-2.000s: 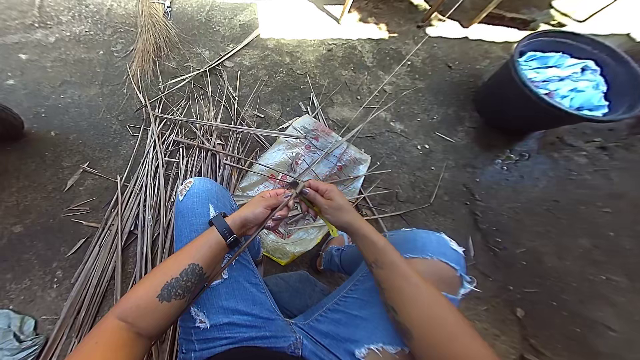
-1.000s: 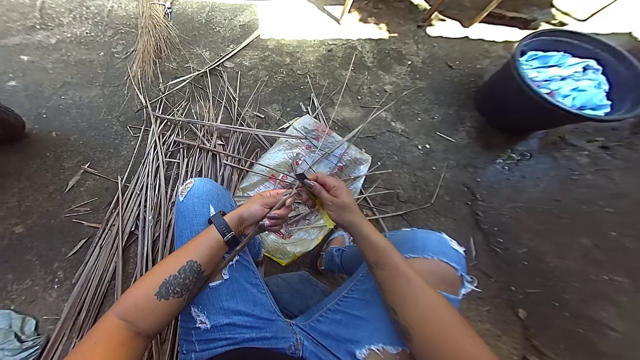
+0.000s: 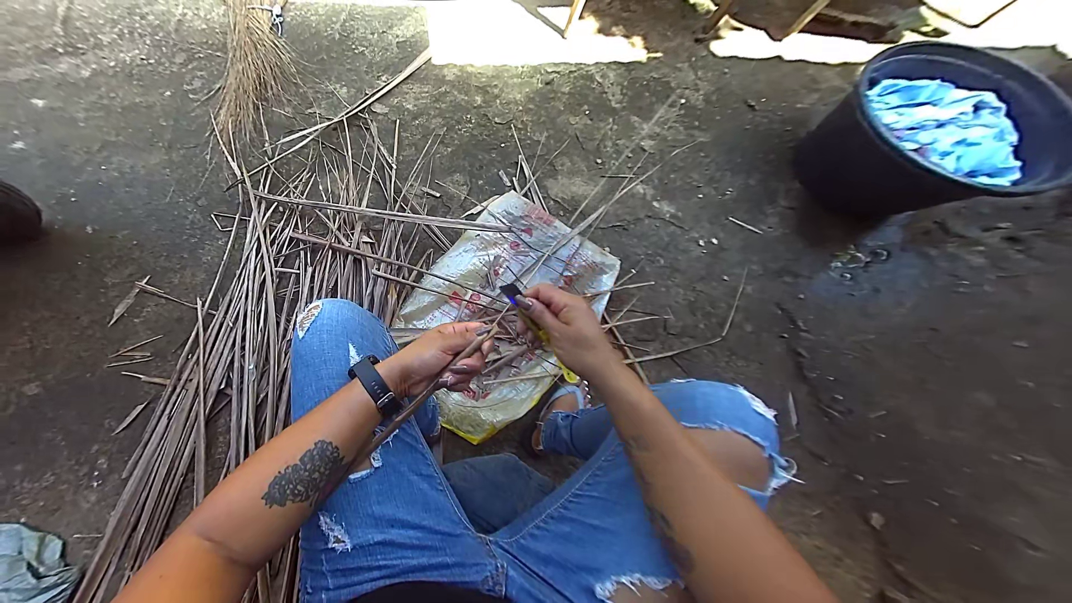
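My left hand [image 3: 442, 358] is closed around a dry palm frond strip [image 3: 419, 397], whose lower part runs back along my forearm. Close by on the right, my right hand [image 3: 566, 325] grips a small cutter with a yellow handle [image 3: 540, 332] and a dark tip, held against the strip between both hands. Thin ends of the strip fan out up and to the right. Under the hands lies a clear plastic sack [image 3: 494, 251] with red print and scraps on it. The fingers hide part of the cutter.
A large heap of dry palm fronds [image 3: 209, 394] covers the ground left of my knee. A bundle of thin bristles [image 3: 254, 75] lies beyond it. At the upper right stands a black bucket [image 3: 871, 159] holding blue cloth [image 3: 946, 130]. A crumpled plastic bag [image 3: 33, 565] is at the lower left.
My right hand has shifted slightly, and the cutter's dark tip, not plain two seconds ago, shows above its fingers. My left hand keeps its hold on the strip.
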